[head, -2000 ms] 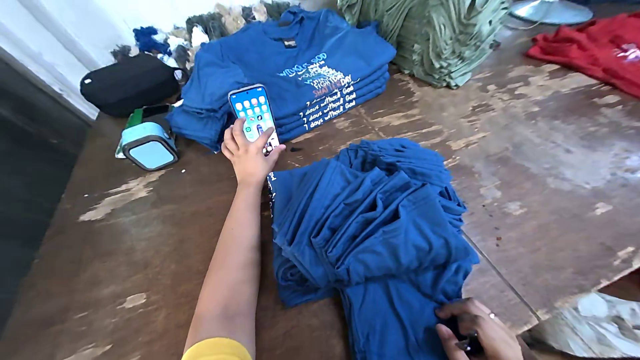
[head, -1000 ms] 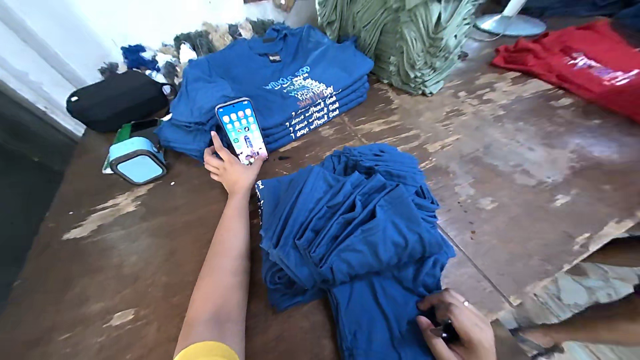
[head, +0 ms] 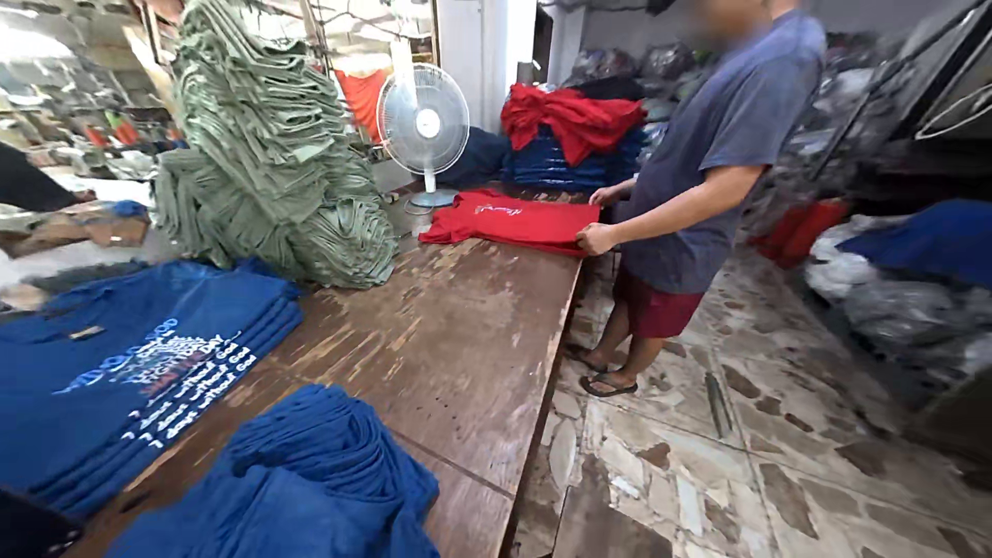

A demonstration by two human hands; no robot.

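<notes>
Neither of my hands shows clearly in the head view. A dark object, cut off by the frame, is at the lower left corner; I cannot tell what it is. Near it lies a stack of folded blue printed T-shirts (head: 155,325) on the wooden table (head: 465,341). A bunched pile of blue shirts (head: 310,480) lies closer, at the bottom edge. Farther along, a co-worker (head: 713,155) holds the near edge of a red T-shirt (head: 519,221) with both hands, the shirt lying flat on the table.
A tall heap of green garments (head: 271,155) stands at the table's back left. Beyond it is a white fan (head: 425,124). Red cloth (head: 570,116) lies over stacked blue garments (head: 550,159) at the back. The table's right edge borders a stone-patterned floor (head: 697,449), with plastic bags (head: 899,310) beyond.
The view has swung right and up. Both my hands and the phone that my left hand held have left the frame. The co-worker and the fan's head have come into sight.
</notes>
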